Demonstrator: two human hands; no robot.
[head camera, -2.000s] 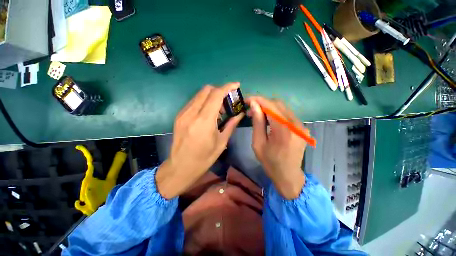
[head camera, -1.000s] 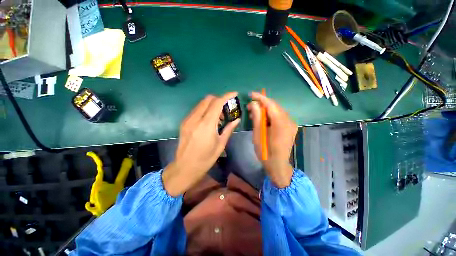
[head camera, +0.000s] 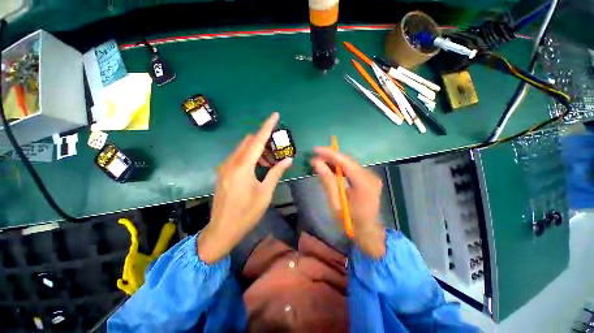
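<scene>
My left hand (head camera: 244, 185) holds an open smartwatch unit (head camera: 282, 143) between thumb and fingers near the front edge of the green mat. The unit is a black rounded case with a white rectangle and a gold area inside. My right hand (head camera: 355, 195), slightly blurred, holds an orange pry stick (head camera: 342, 188) upright along the fingers, apart from the unit. Two similar open units lie on the mat, one at the centre left (head camera: 199, 111) and one farther left (head camera: 114, 162).
Tweezers (head camera: 372, 99), sticks and white pens lie at the right, near a brown pot (head camera: 404, 45) and yellow-brown sponge (head camera: 460, 90). An electric screwdriver (head camera: 324, 36) stands at the far edge. A parts box (head camera: 58, 84) and yellow paper (head camera: 133, 101) are left; a yellow tool (head camera: 137, 257) is below.
My hands have drawn apart; the left has moved left with the unit. The orange stick has swung from slanting to nearly upright, away from the unit. The camera view has shifted too.
</scene>
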